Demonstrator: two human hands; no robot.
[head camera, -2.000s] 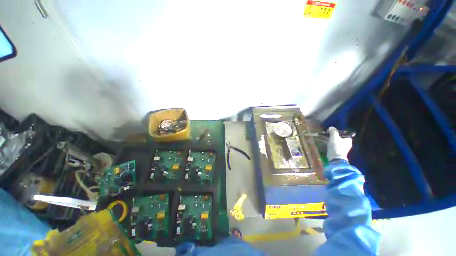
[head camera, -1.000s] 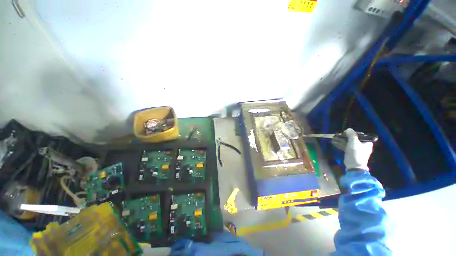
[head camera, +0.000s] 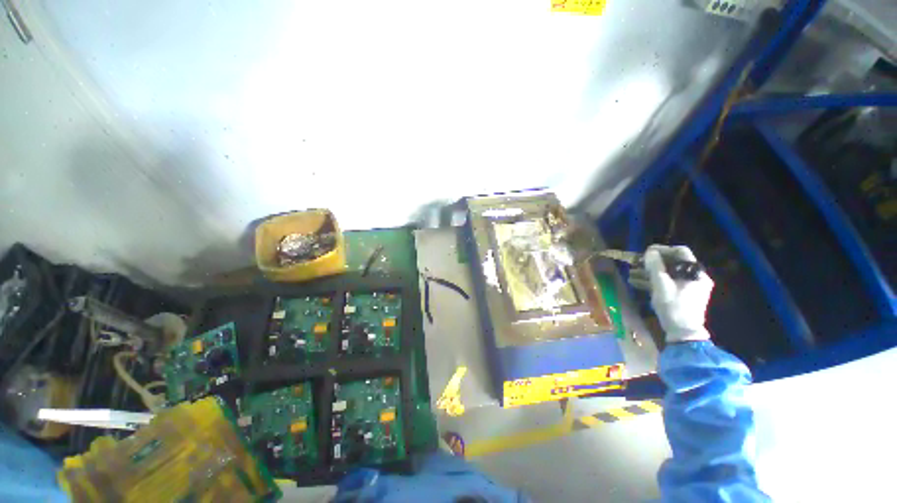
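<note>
My right hand (head camera: 682, 299), white-gloved, is closed around the dark handle of a metal skimmer or scraper (head camera: 620, 255). Its far end reaches over the well of the blue solder pot (head camera: 561, 360); the tip is blurred. A shiny, partly crusted solder surface (head camera: 539, 270) shows in the well. A yellow-taped masked board (head camera: 162, 457) is held up at the bottom left, in front of the black tray. My left hand (head camera: 307, 492) shows only as a small white glove patch at the board's lower right, cut off by the picture's edge; its fingers are hidden.
Green circuit boards (head camera: 369, 419) lie in the black divided tray (head camera: 325, 368). A tan scrap box (head camera: 339, 257) stands behind it. Side cutters (head camera: 448, 287) and crumpled yellow tape (head camera: 452, 391) lie left of the pot. A blue rack (head camera: 787, 251) stands right; a white bar (head camera: 93, 418) is left.
My right hand first drew the tool rightward from the pot, then moved slightly back towards it. The pale round patch over the well is no longer distinct. The view has shifted; the masked board stays low left.
</note>
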